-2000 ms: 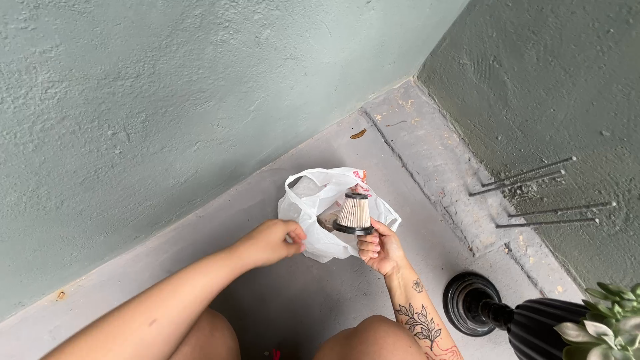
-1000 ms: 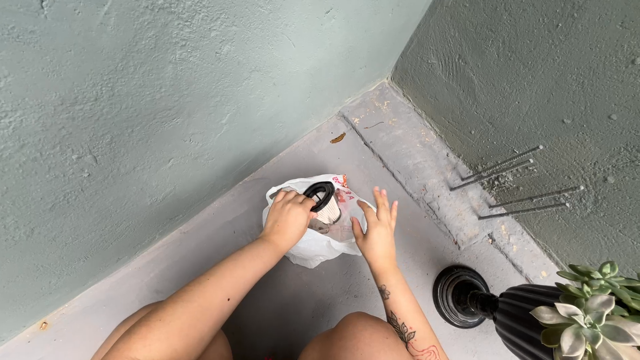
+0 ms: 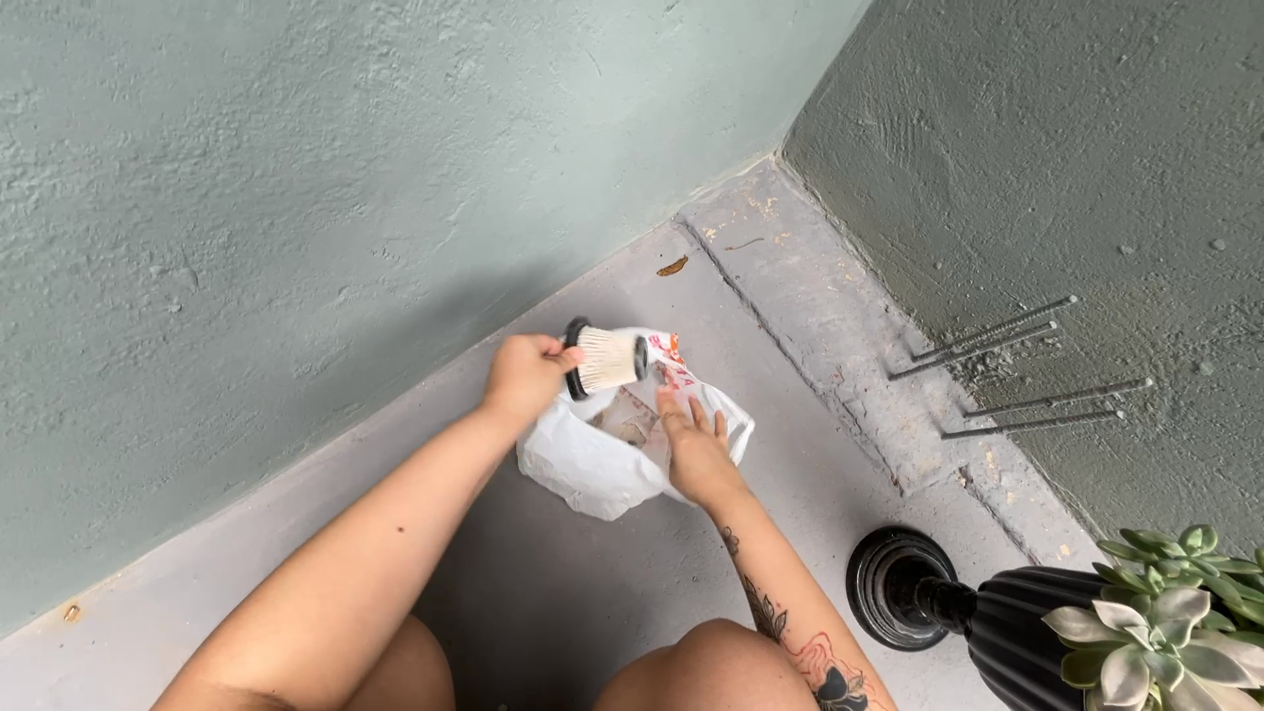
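Note:
A pleated vacuum filter with black rims is tilted on its side above a white plastic bag. My left hand grips its wider black rim, thumb on the near side. My right hand is at the bag's right side, fingers spread near the red-printed part of its opening; whether it grips the plastic cannot be told. Inside the bag lie greyish-brown contents, too unclear to name. The bag sits on the grey floor.
Several rusty rebar rods jut out near the right wall. A black fluted urn planter with succulents stands at lower right. A dry leaf lies on the floor beyond the bag, near the left wall.
Two seconds ago my right hand held the filter; now my left hand has it. Since one second ago, the filter has turned onto its side, and my right hand has moved in to the bag's opening.

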